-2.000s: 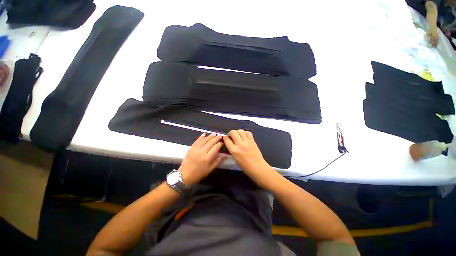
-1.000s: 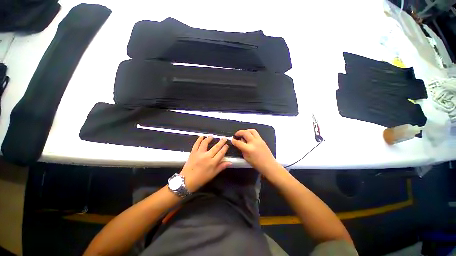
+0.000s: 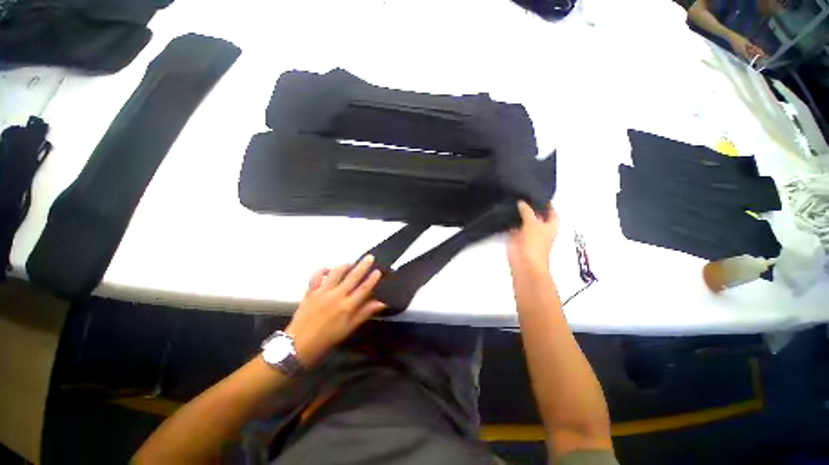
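Note:
A black slotted panel is lifted and turned slantwise, its slot spread open with white table showing through. My right hand grips its far right end, which is bunched and blurred over the panels behind. My left hand, below a wrist watch, lies at its near left end; whether the fingers grip it is unclear. Two more slotted panels lie behind, the middle one and the back one, their right ends partly covered.
A long black panel lies slantwise at left, with a black bundle beyond. Snips on a cord, stacked black pieces and an amber bottle lie at right. A person's arm shows at the top right.
The nearest panel, flat before, is lifted, turned and pulled toward the right. My right hand has moved right and away from me. My left hand has moved slightly left and nearer me.

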